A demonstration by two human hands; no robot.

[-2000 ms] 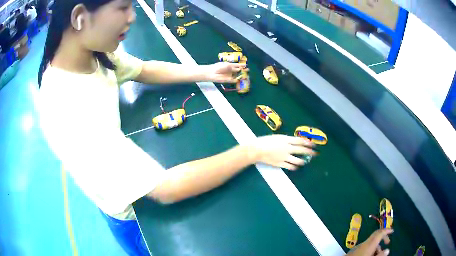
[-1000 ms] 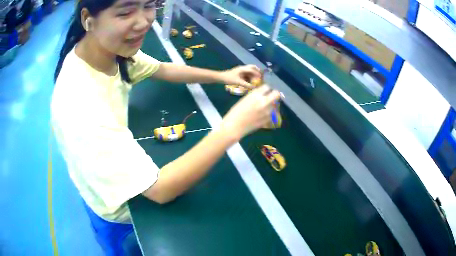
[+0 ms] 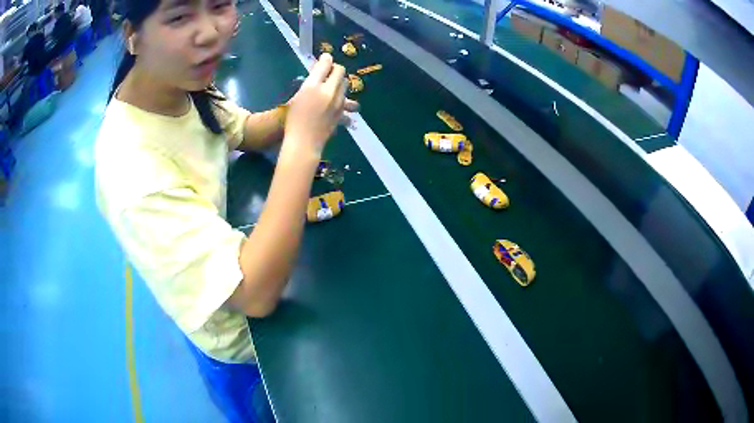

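Observation:
Neither of my hands is in the picture. A yellow car body shell (image 3: 516, 262) lies tilted on the green conveyor belt (image 3: 579, 330), its hollow side and dark and red inner parts showing. Behind it a second shell (image 3: 489, 191) with blue and white markings lies dome up. Further back a third shell (image 3: 445, 142) touches a small yellow base plate (image 3: 465, 153), and another flat base plate (image 3: 450, 121) lies behind them. One more shell (image 3: 326, 206) sits on the green tabletop, partly beside the other worker's forearm.
A person in a pale yellow shirt (image 3: 174, 206) is at the left, hands raised near a metal post (image 3: 306, 29). A pale side rail (image 3: 446, 264) divides tabletop and belt. A small dark and clear piece (image 3: 332, 173) lies behind the tabletop shell. More yellow pieces lie far back.
The hand at the bottom right edge two seconds ago is out of view. The other worker's hands have moved from over the belt to a raised position above the tabletop. The camera view has shifted.

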